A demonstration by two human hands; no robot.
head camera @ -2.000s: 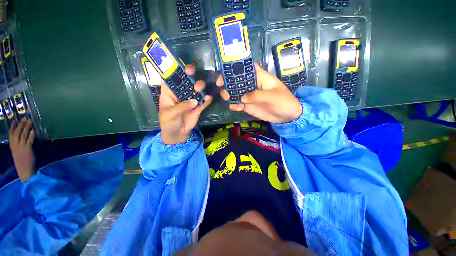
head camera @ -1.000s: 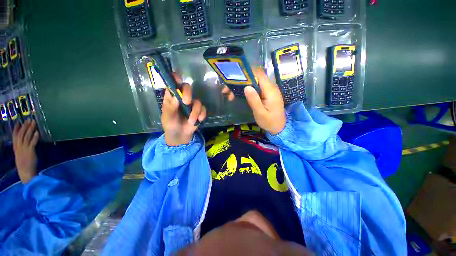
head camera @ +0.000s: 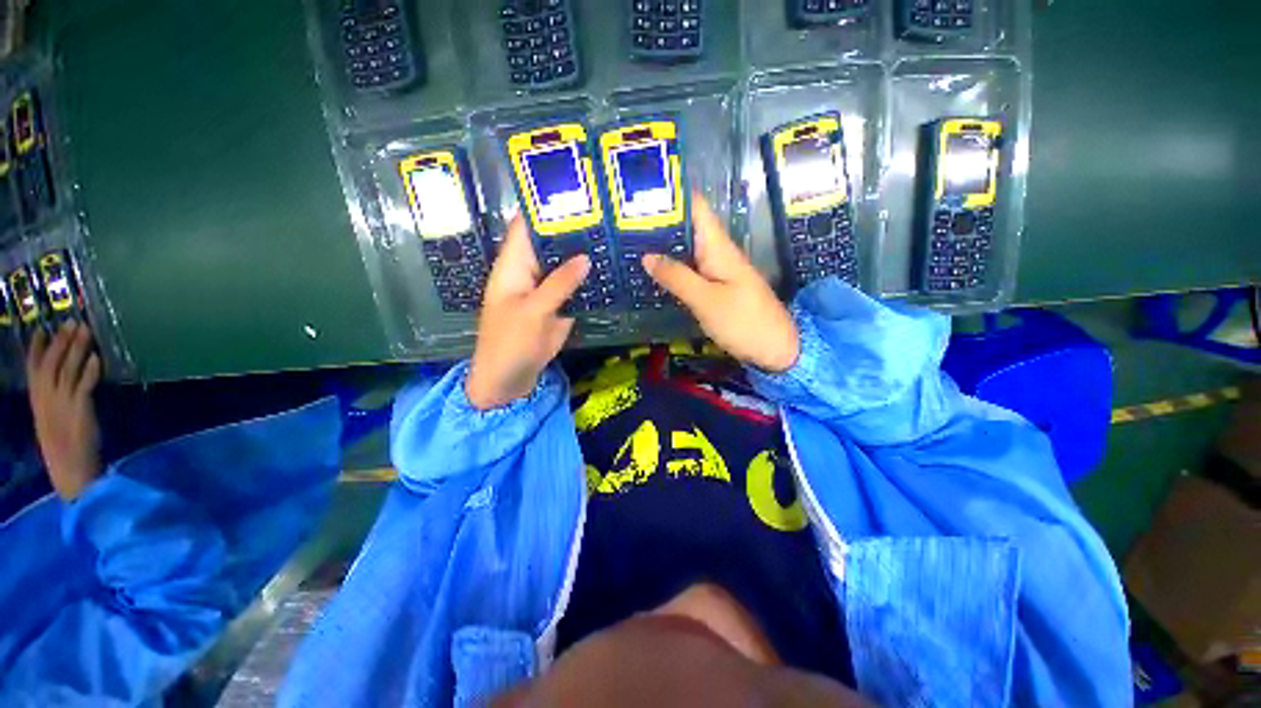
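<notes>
My left hand [head camera: 521, 315] holds a dark keypad phone [head camera: 559, 194] with a yellow frame and a lit blue-and-white display. My right hand [head camera: 729, 293] holds a like phone [head camera: 645, 187], also lit. The two phones are upright side by side, their upper edges close together, over the front row of a clear plastic tray [head camera: 895, 187]. Each thumb lies on its phone's keypad. Other fingers are partly hidden behind the phones. More phones lie in the tray pockets, one left of my hands [head camera: 444, 221] and two to the right.
The tray's far row holds several phones, cut off by the top edge. Another person's hand [head camera: 64, 401] is at the left beside trays of phones. A blue stool [head camera: 1044, 380] stands below the green bench [head camera: 208, 208] at right, with cardboard boxes [head camera: 1196, 553] at lower right.
Both phones were apart and tilted; now they are side by side with displays facing up. My right hand's phone has turned its screen back to view, and my left hand's has turned from edge-on.
</notes>
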